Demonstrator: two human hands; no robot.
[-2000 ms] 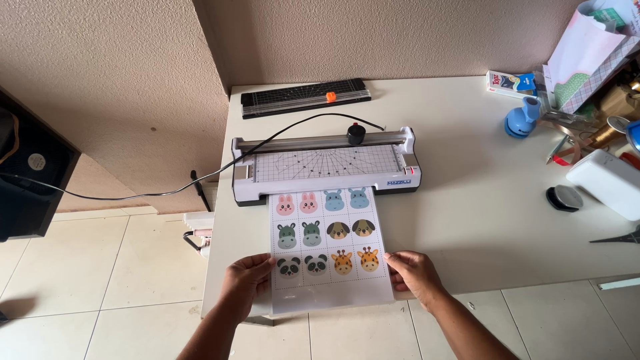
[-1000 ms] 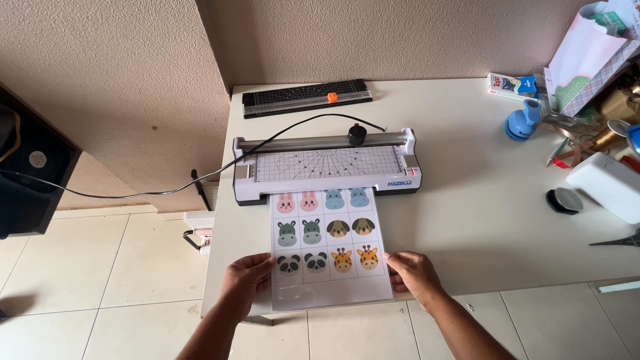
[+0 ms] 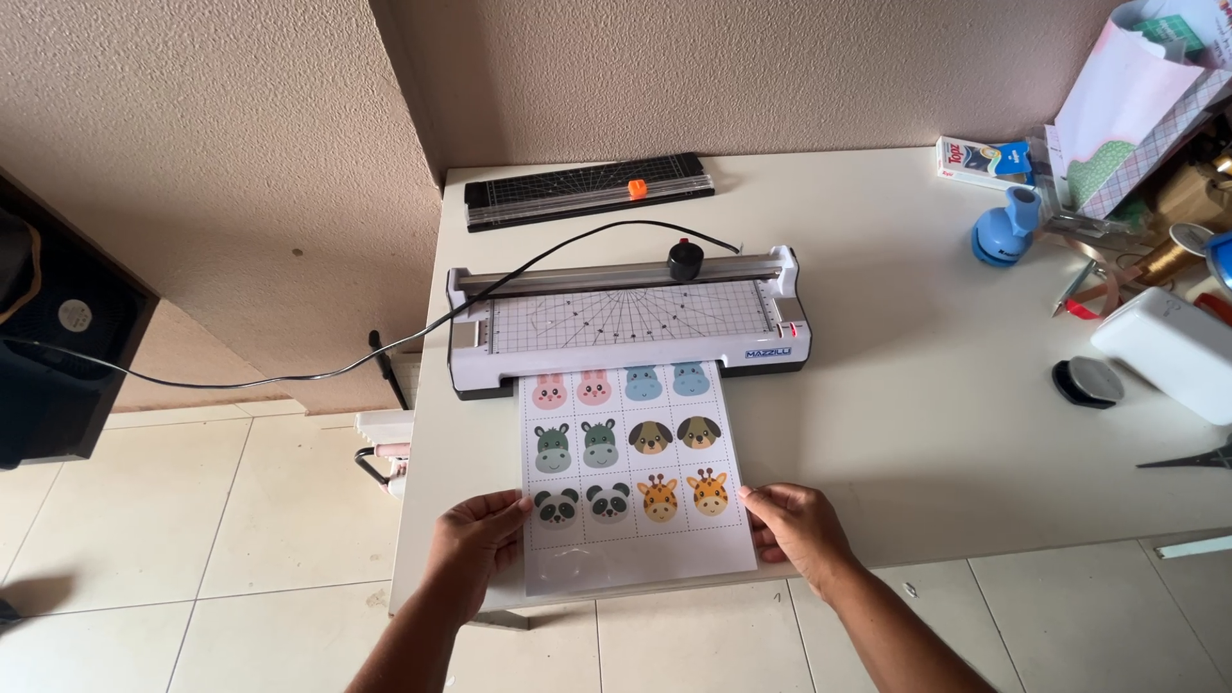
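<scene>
A printed sheet of animal faces [image 3: 635, 462], in a glossy clear pouch, lies partly inside the front slot of a white laminator [image 3: 630, 327]. Its lower part extends toward me over the table's front edge. My left hand [image 3: 476, 544] pinches the sheet's left edge between thumb and fingers. At the right edge, my right hand [image 3: 799, 534] holds it the same way. Bunnies, hippos, dogs, pandas and giraffes are among the faces; the sheet's far end is hidden in the machine. A small red light glows at the laminator's right front.
Behind the laminator lies a black paper trimmer [image 3: 587, 191] with an orange slider. A black cable [image 3: 385, 358] crosses the laminator's left side. On the right of the white table [image 3: 895, 385] are a blue craft punch [image 3: 1004, 231], a black round object [image 3: 1086, 382], scissors [image 3: 1189, 460] and a white device [image 3: 1167, 348].
The sheet has slid a little farther into the laminator, its top row of faces now more hidden. Both hands remain at its side edges.
</scene>
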